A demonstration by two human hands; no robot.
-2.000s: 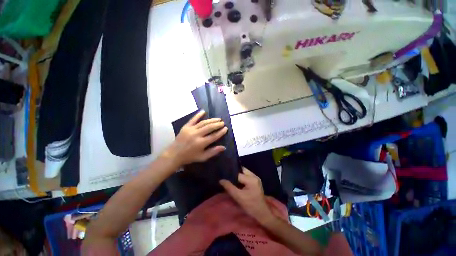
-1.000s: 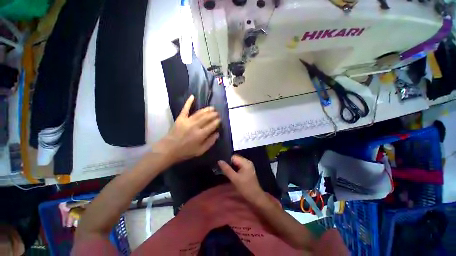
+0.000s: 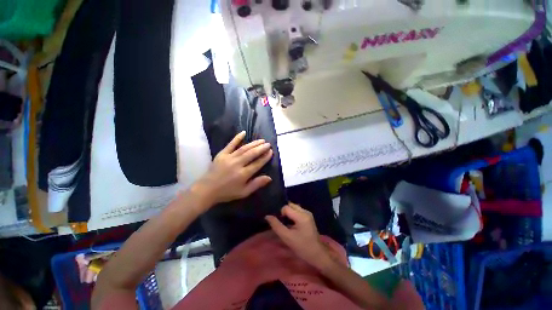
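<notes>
A black panel [image 3: 230, 115] runs from the presser foot [image 3: 264, 100] of the cream sewing machine [image 3: 339, 54] down over the table edge to my lap. My left hand [image 3: 242, 169] lies on the panel with its fingers spread, pressing it flat below the needle. My right hand [image 3: 295, 225] is at the panel's lower right edge, with thumb and fingertips pinching the fabric. More long black panels [image 3: 145, 97] lie on the table at the left. A white layered edge [image 3: 63, 181] shows at the end of one.
Black-handled shears [image 3: 423, 121] and blue snips [image 3: 389, 109] lie on the machine bed at the right. Blue crates [image 3: 514, 187] with cut pieces stand below the table at the right, another [image 3: 72, 272] at lower left. Orange-handled scissors [image 3: 383, 245] lie near the right crates.
Since two seconds ago the panel's upper end has moved up and left past the presser foot. Both hands stay on the fabric; in the last second they appear slightly lower in view.
</notes>
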